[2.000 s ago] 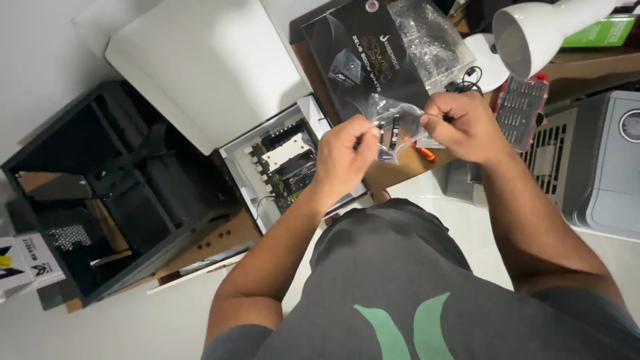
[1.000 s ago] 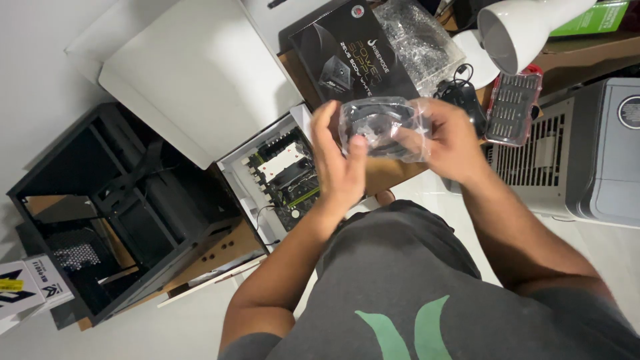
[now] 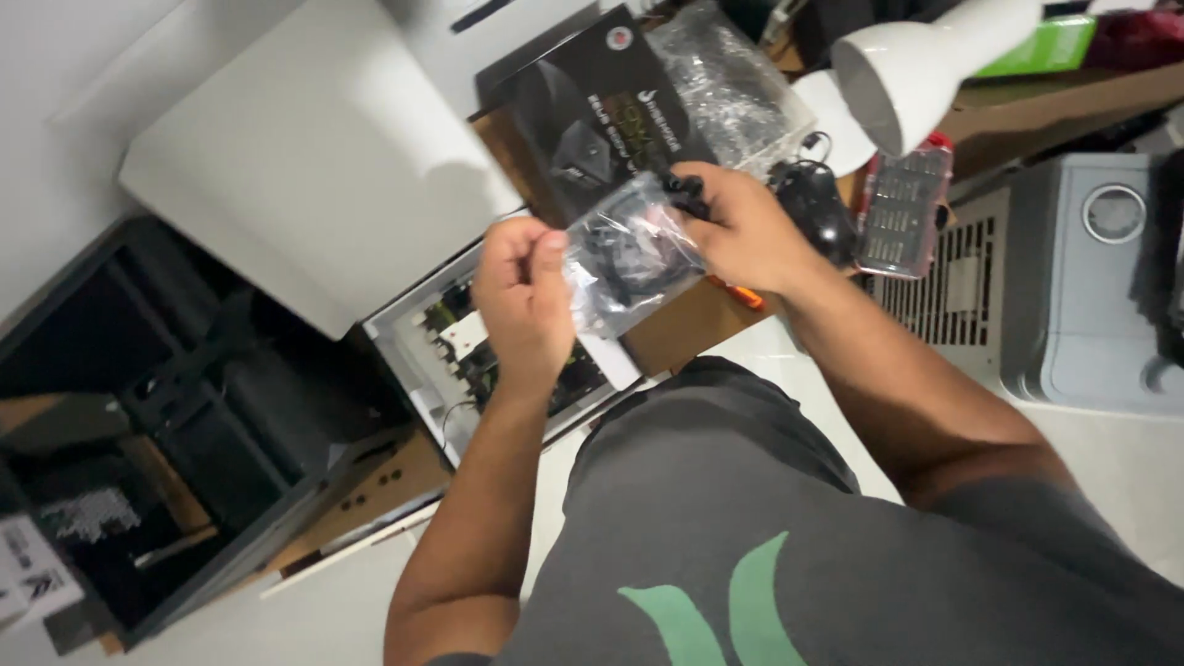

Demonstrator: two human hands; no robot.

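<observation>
A clear plastic bag (image 3: 629,259) with a dark cable inside spans the space between my hands. My left hand (image 3: 527,296) pinches its left edge between thumb and fingers. My right hand (image 3: 740,222) is closed around a black cable end or connector (image 3: 686,194) at the bag's upper right; its exact kind is blurred. Beneath the bag and my left hand lies an open white box (image 3: 610,365) holding a computer motherboard (image 3: 462,338), partly hidden. Behind the bag is a black power supply box (image 3: 592,111).
An open black computer case (image 3: 305,444) stands at left. The box's raised white lid (image 3: 324,166) is beside it. At right are bubble wrap (image 3: 731,92), a white lamp (image 3: 897,83), a black cabled device (image 3: 819,213), a bit set (image 3: 902,213) and an orange-handled tool (image 3: 740,294).
The bag, bunched between both hands a second ago, now hangs stretched out. A black cable part shows in my right hand, at the bag's edge.
</observation>
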